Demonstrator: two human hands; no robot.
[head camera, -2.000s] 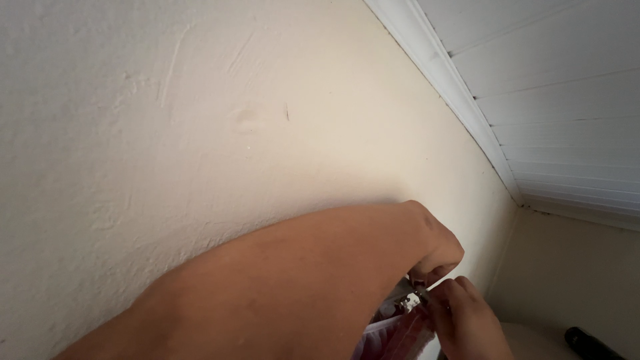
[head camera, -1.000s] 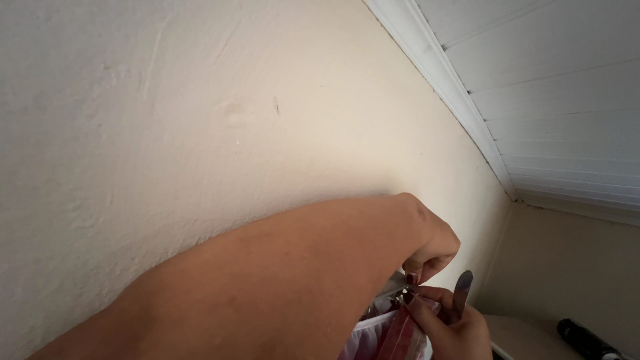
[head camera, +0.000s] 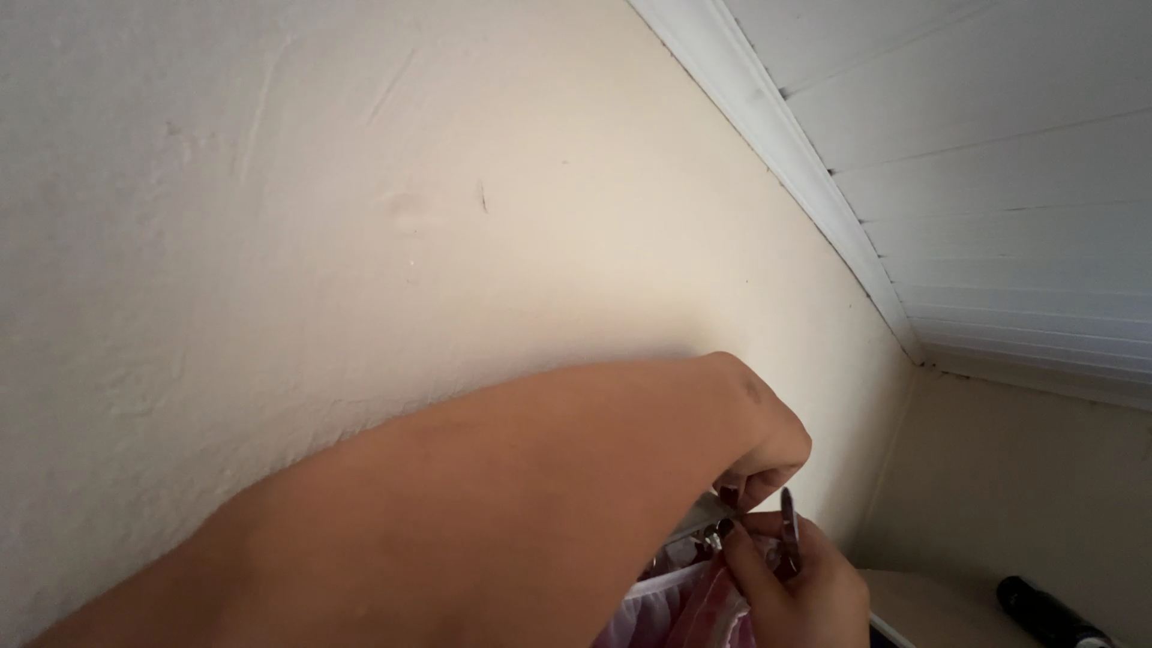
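My left arm reaches across the lower part of the head view, along the wall, and my left hand (head camera: 765, 450) bends down at its end with the fingertips pinched near a small metal piece (head camera: 714, 537). Close below and to the right, my right hand (head camera: 796, 576) has thumb and finger pressed together at the same spot. A slim, dark, shiny item (head camera: 789, 531) stands up between the right hand's fingers. Pink and white fabric (head camera: 688, 607) hangs under both hands. What exactly the left fingertips grip is partly hidden.
A cream plastered wall (head camera: 450, 225) fills the left and middle. White ceiling boards (head camera: 990, 162) with a trim strip (head camera: 792, 171) slope down at the upper right. A black cylindrical container (head camera: 1048, 612) lies at the lower right, near the corner.
Two seconds ago the slim dark item did not show; it came into sight one second ago at my right hand. My right hand has closed in on my left fingertips.
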